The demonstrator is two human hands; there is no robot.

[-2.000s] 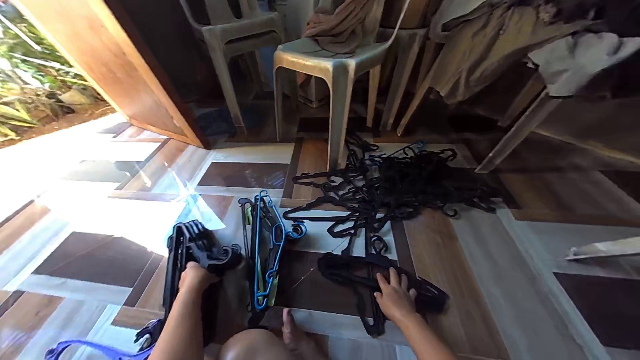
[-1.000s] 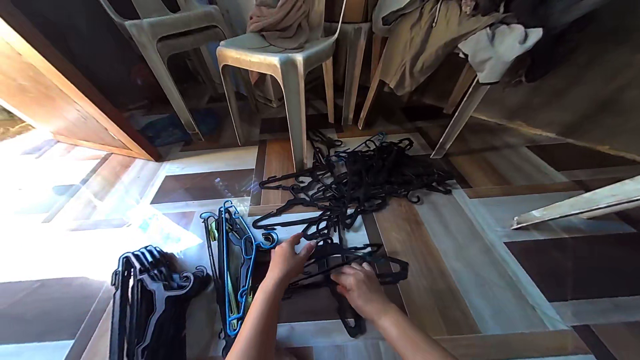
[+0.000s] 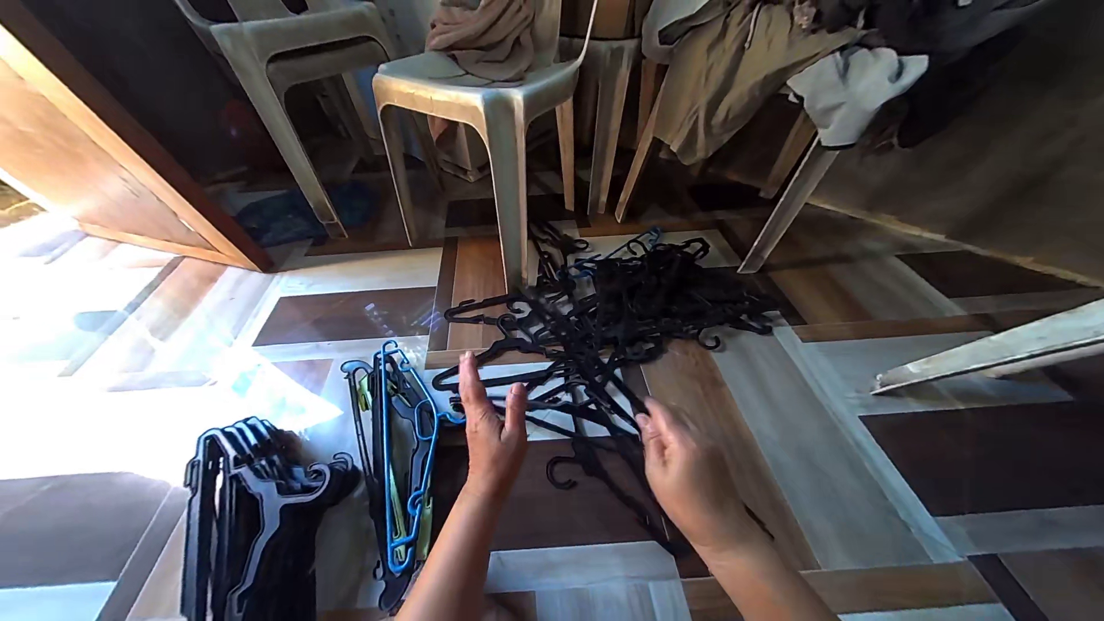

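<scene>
My left hand [image 3: 493, 431] is raised with its fingers apart, and holds nothing; it is just left of some black plastic hangers [image 3: 595, 405]. My right hand [image 3: 686, 470] is closed around part of these black hangers, which hang or lie in front of it; the exact grip is blurred. Beyond both hands, a tangled heap of black hangers [image 3: 655, 297] lies on the floor. Left of my left hand lies a small bundle of blue, black and green hangers [image 3: 392, 457]. Farther left is a stack of black hangers [image 3: 259, 509] with their hooks together.
A plastic chair [image 3: 483, 99] with a brown cloth on it stands behind the heap, beside another chair [image 3: 297, 47]. Clothes [image 3: 724, 95] hang over furniture at the back right. A pale furniture leg [image 3: 992, 349] reaches in from the right. A wooden door [image 3: 112, 164] stands at the left.
My left hand has left the black stack on the left, come over to the black hangers near my right hand, and then come off them. The right hand has stayed by those hangers.
</scene>
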